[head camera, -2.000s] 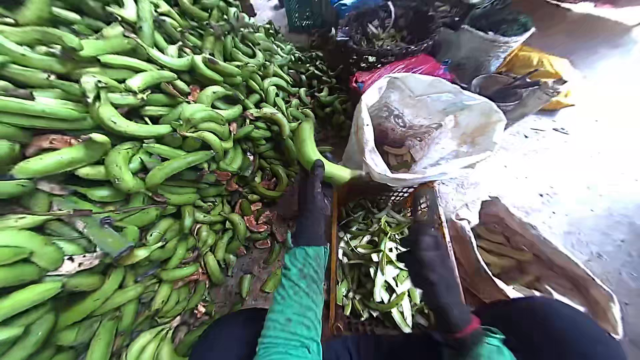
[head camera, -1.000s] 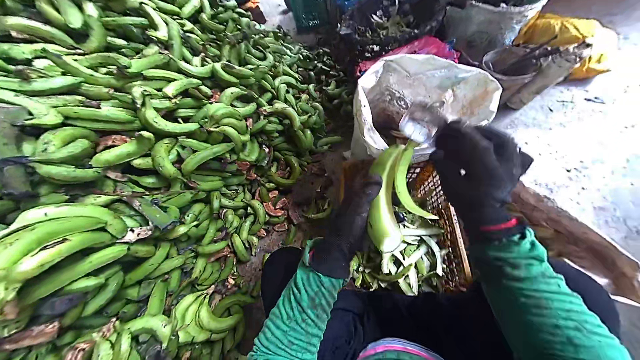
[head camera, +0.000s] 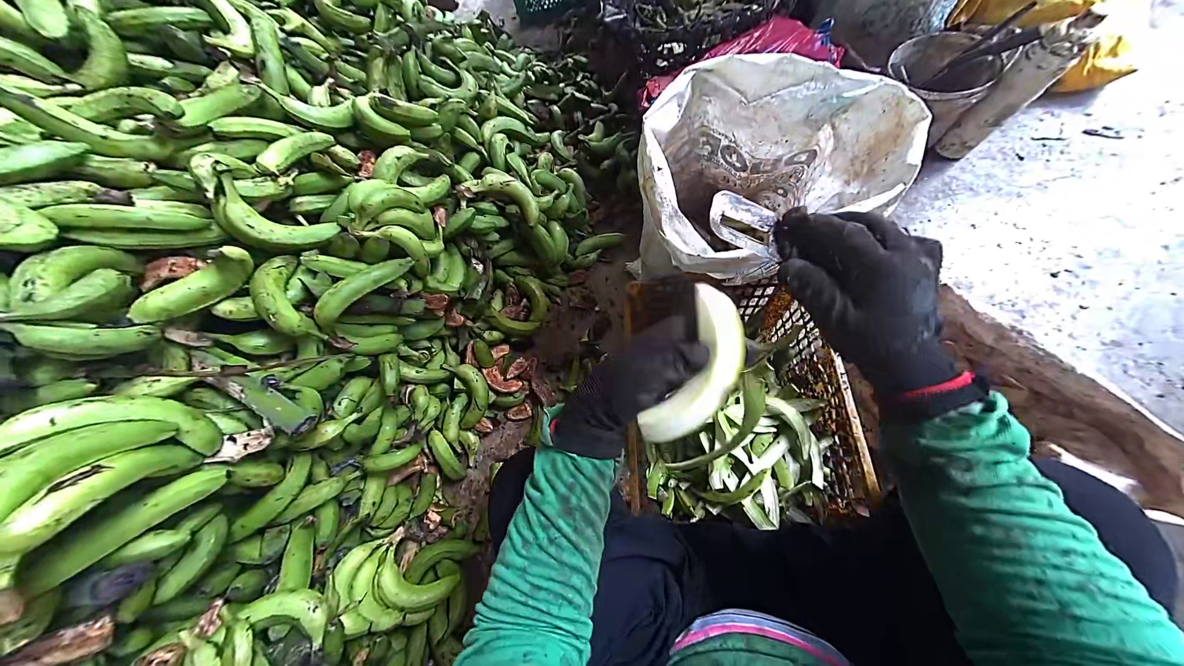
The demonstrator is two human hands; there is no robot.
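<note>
My left hand [head camera: 638, 384], in a black glove, grips a pale, largely peeled plantain [head camera: 708, 370] over the crate. A green strip of peel [head camera: 745, 421] hangs beside the fruit. My right hand [head camera: 865, 287], gloved in black with a red cuff edge, holds a peeler-like tool [head camera: 743, 222] with a looped metal frame, just in front of the white sack's mouth. Green and white peels [head camera: 772, 462] lie in the orange plastic crate [head camera: 856, 425] below both hands. Unpeeled green plantains [head camera: 277, 222] are heaped on the left.
Beyond the crate stands an open white woven sack [head camera: 675, 185]. A bucket [head camera: 953, 83] and yellow sack [head camera: 1096, 65] are at the upper right, with a dark basket [head camera: 684, 23] at the top. A brown sack [head camera: 1036, 379] lies right of the crate.
Two seconds ago my left hand held an unpeeled green plantain beside the sack; the one now in it is pale. My right hand has risen from over the crate to the sack's mouth.
</note>
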